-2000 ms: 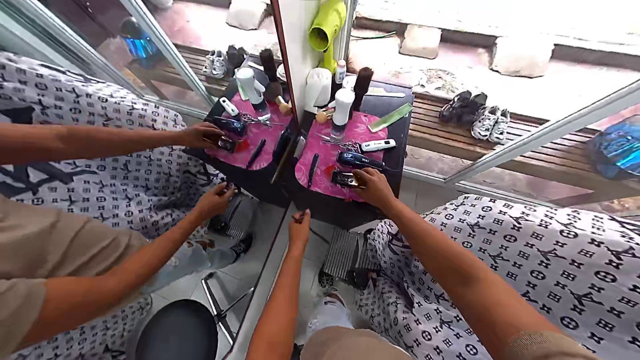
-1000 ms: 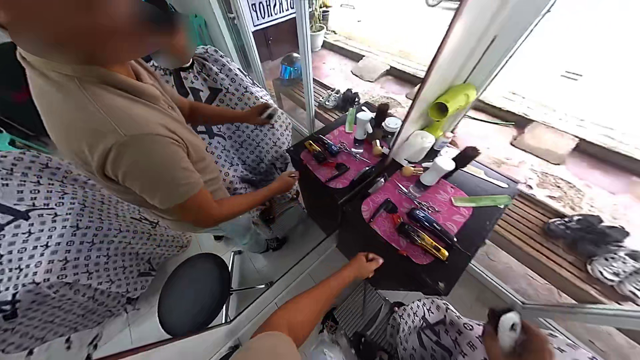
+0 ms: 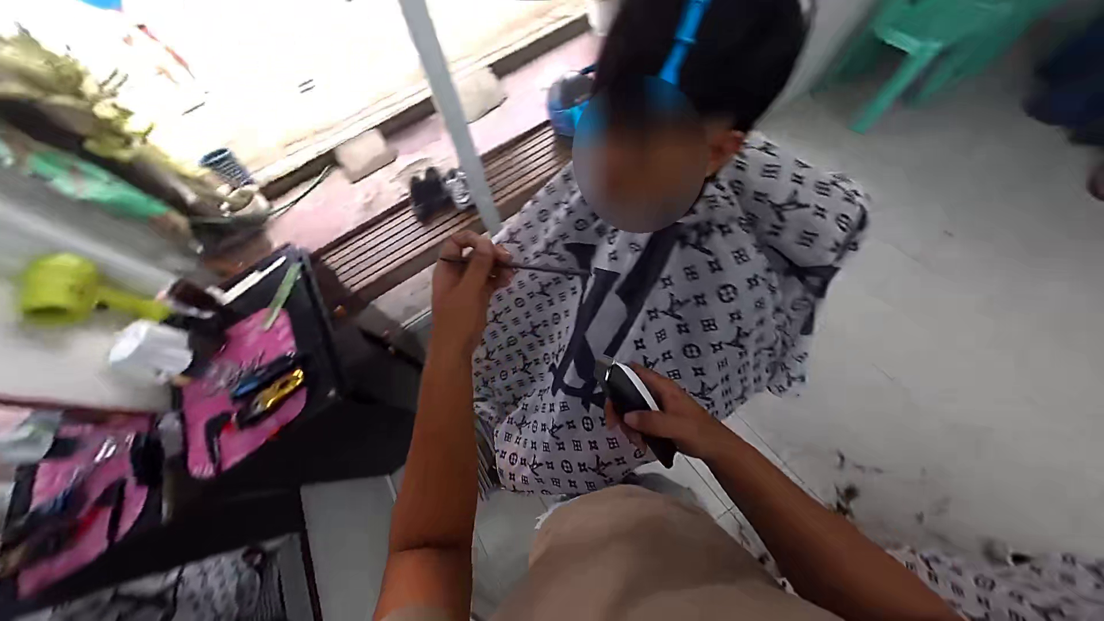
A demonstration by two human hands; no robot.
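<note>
My left hand (image 3: 473,263) is shut on a thin dark comb (image 3: 548,269), which points right across the front of a patterned barber cape (image 3: 690,319). Lower and to the right, my right hand (image 3: 664,410) grips a black and white hair clipper (image 3: 631,397), its blade end up and to the left. A seated person (image 3: 724,60) wears the cape, with a blue band over the dark hair. Both tools are in front of the cape; whether either touches it I cannot tell.
At the left, a black table (image 3: 362,431) bears a pink mat (image 3: 211,431) with more clippers (image 3: 274,395), a green comb (image 3: 283,295) and a white bottle (image 3: 151,349). Beside it is a lime-green hair dryer (image 3: 60,289). A slatted bench (image 3: 388,246) and a green plastic chair (image 3: 918,52) stand farther back.
The view has swung right from the table and mirror to the seated person. My left hand now holds a thin comb out over the cape. The clipper in my right hand has come in front of the cape.
</note>
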